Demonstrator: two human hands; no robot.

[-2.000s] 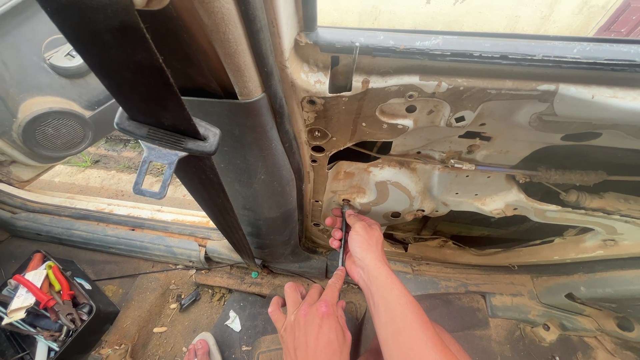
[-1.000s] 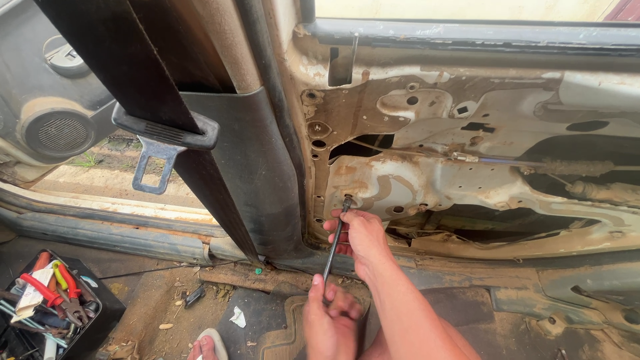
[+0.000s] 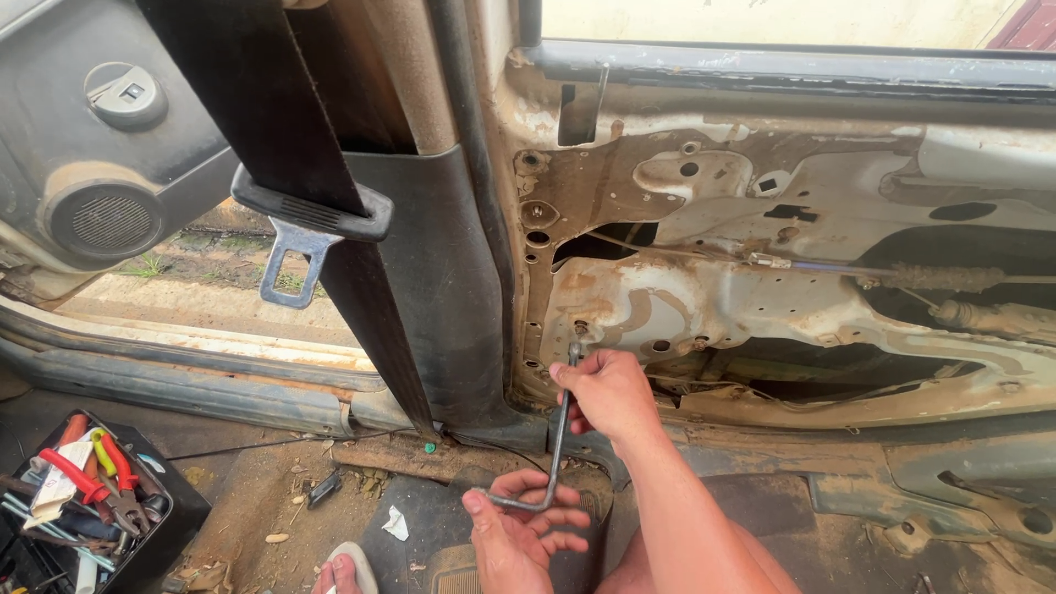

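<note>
An L-shaped metal wrench (image 3: 558, 450) runs between my two hands. My right hand (image 3: 606, 392) grips its upper part between thumb and fingers, near the wrench's head. My left hand (image 3: 524, 528) is lower, its thumb and fingers around the bent short end, the other fingers spread. The wrench's head lies just below a bolt (image 3: 582, 328) in the bare, rusty inner door panel (image 3: 709, 289); whether it touches the panel is hard to tell.
A black seat belt (image 3: 272, 107) with a metal tongue (image 3: 299, 264) hangs at the left beside the door pillar (image 3: 429, 280). On the dirty floor stands a black toolbox (image 3: 177, 511) with red-handled pliers (image 3: 78, 474). A foot in a sandal (image 3: 355, 569) is at the bottom.
The wrench's head was at the bolt a second ago and is now just below it. The wrench's bent end now shows in my left hand.
</note>
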